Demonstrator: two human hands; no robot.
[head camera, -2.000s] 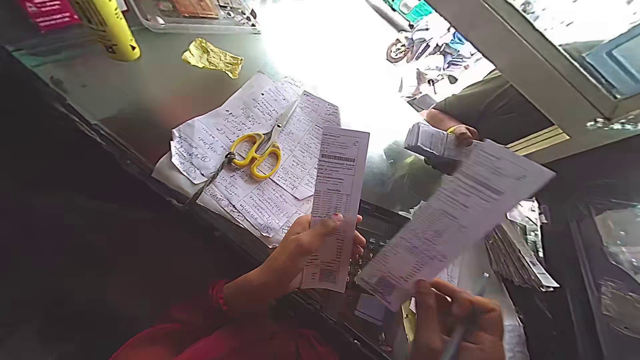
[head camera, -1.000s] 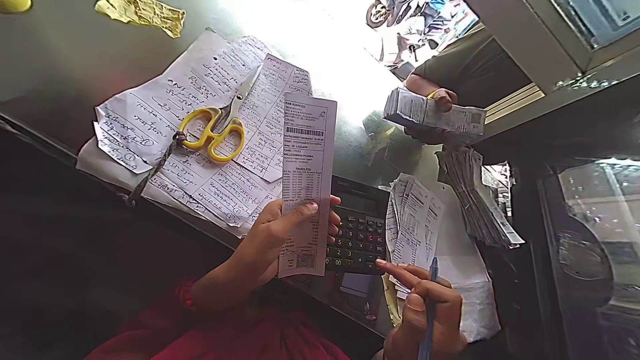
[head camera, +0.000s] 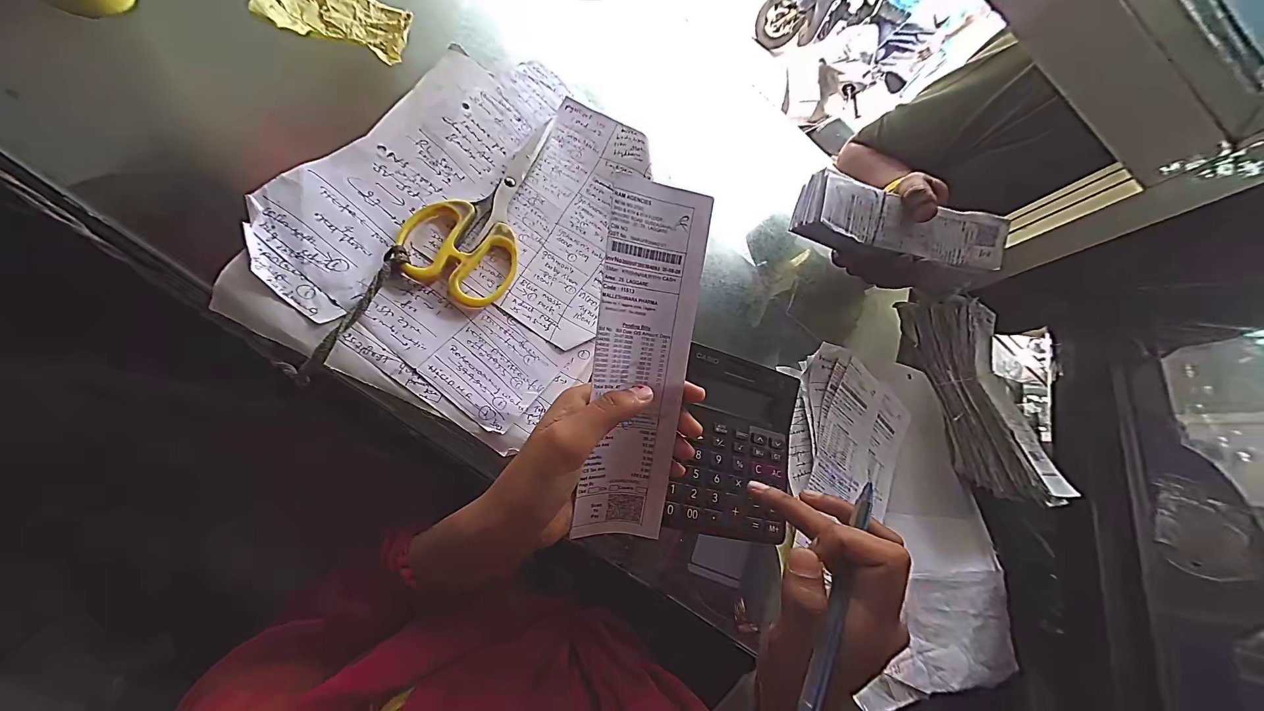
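Note:
My left hand (head camera: 563, 444) holds a long printed paper bill (head camera: 652, 286) upright, thumb across its front, over the left edge of a black Casio calculator (head camera: 736, 444). The index finger of my right hand (head camera: 839, 583) points at the calculator's right-hand keys; whether it touches one I cannot tell. A blue pen (head camera: 839, 612) is held in the same hand, tip up. Left of the bill, yellow-handled scissors (head camera: 474, 237) lie on handwritten sheets (head camera: 385, 188), a dark cord tied to one handle. Printed slips (head camera: 849, 425) lie right of the calculator.
Across the glass counter (head camera: 178, 128), another person's hands (head camera: 918, 197) hold a thick bundle of papers (head camera: 889, 222). A stack of papers (head camera: 978, 395) stands at the right, near a white sheet (head camera: 948, 592). Crumpled yellow foil (head camera: 341, 25) lies at the back left. A metal frame (head camera: 1106, 79) borders the opening.
Two seconds ago my right hand held a second printed bill; it is out of that hand by one second ago. The calculator is now more exposed, with my right index finger at its keys. The view has shifted.

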